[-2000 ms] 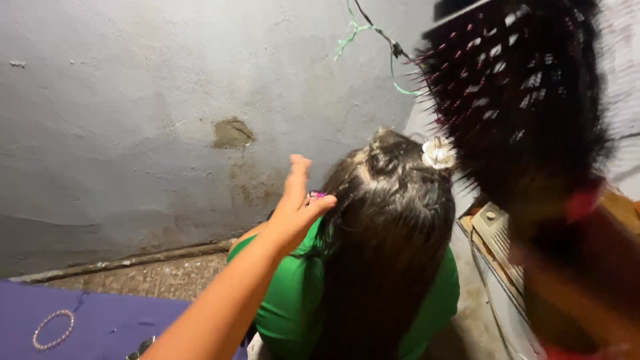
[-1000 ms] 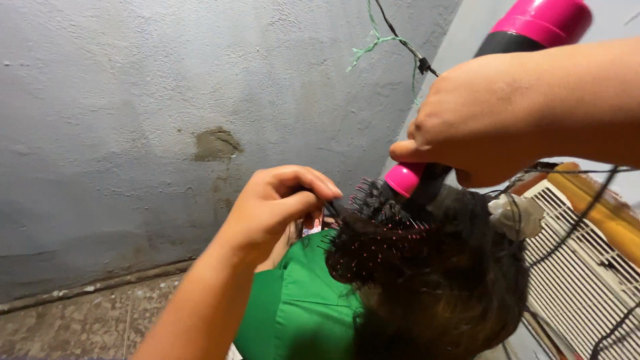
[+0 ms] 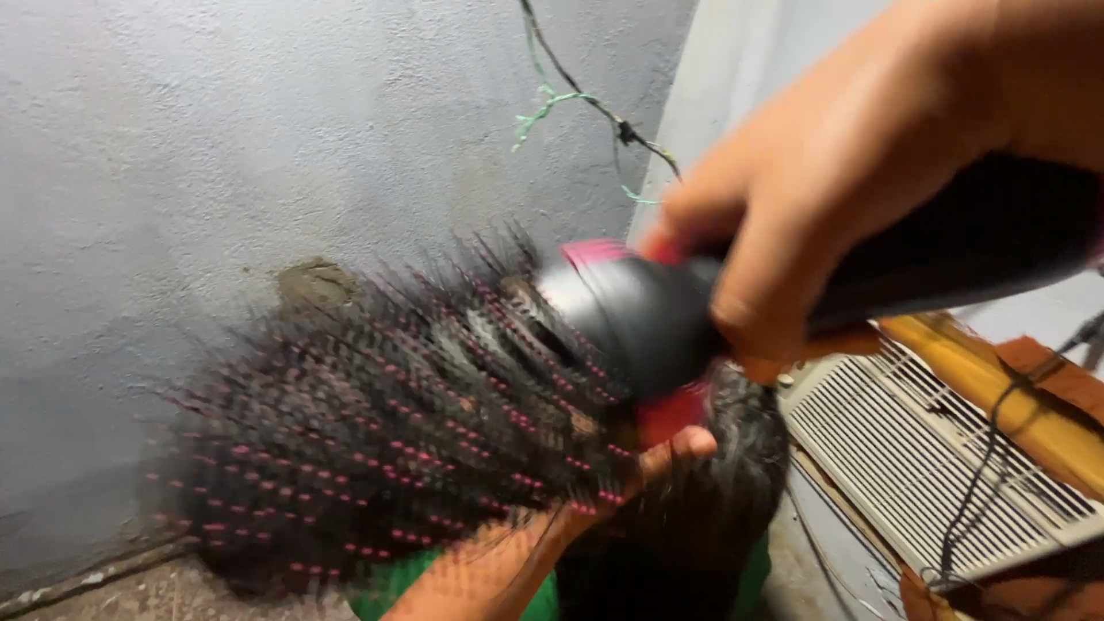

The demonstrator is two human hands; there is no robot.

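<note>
My right hand grips the black handle of a hot-air brush, whose bristled barrel, dark with pink tips, points to the lower left close to the camera and is blurred. Behind the barrel, my left hand is near the dark hair of a person in a green top. Most of that hand is hidden by the brush; only the thumb and part of the wrist and forearm show, so I cannot see whether it holds hair.
A grey plastered wall stands behind. A dark wire with green string hangs from above. To the right are a slatted air-conditioner grille, a yellow wooden beam and a loose black cable.
The hot-air brush, in the person's hair one second ago, is now away from it and near the camera, still in my right hand. My left hand is now mostly behind the barrel.
</note>
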